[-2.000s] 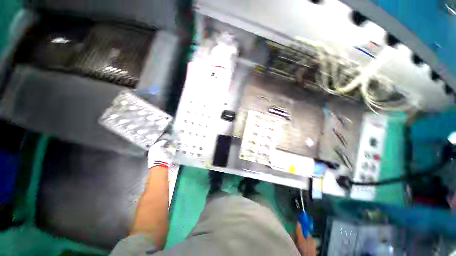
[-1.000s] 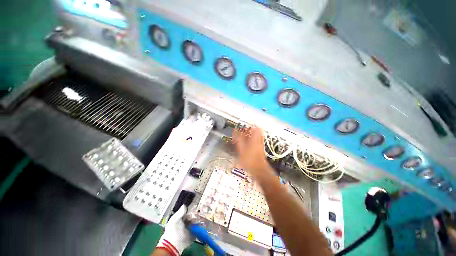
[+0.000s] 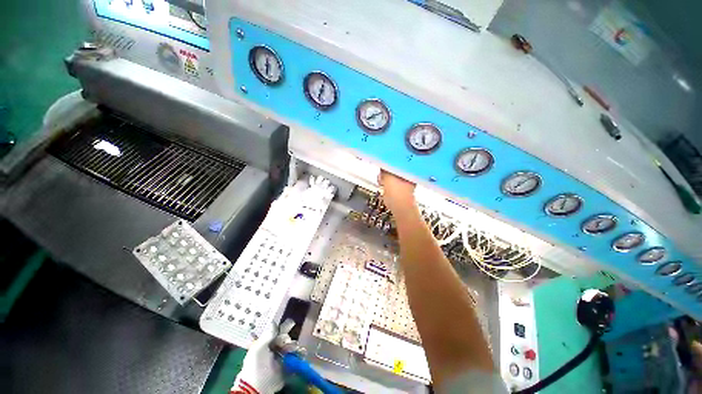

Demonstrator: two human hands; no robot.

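My left hand (image 3: pixel 262 366), in a white knit glove with a red cuff, is at the bottom, closed on the blue-handled tool (image 3: pixel 308 372). My bare right hand (image 3: pixel 396 188) reaches under the blue gauge panel (image 3: pixel 449 153), above the fittings and white tubes (image 3: pixel 469 242). Its fingers are hidden by the panel's lower edge. A mould plate (image 3: pixel 342 308) with rounded cavities lies on the station bed in front of me. Another mould plate (image 3: pixel 182 262) lies to the left, by the slatted bed.
A long white perforated tray (image 3: pixel 258 277) lies left of the station bed. The slatted bed (image 3: pixel 146 165) is at the far left. A small blue pad (image 3: pixel 216 226) sits beside it. Screwdriver-like tools (image 3: pixel 523 45) lie on the machine top. A button panel (image 3: pixel 519 331) is at the right.
My right hand has moved up from above the fittings to under the gauge panel. My left hand has shifted slightly down and left with the blue-handled tool. The view has shifted slightly.
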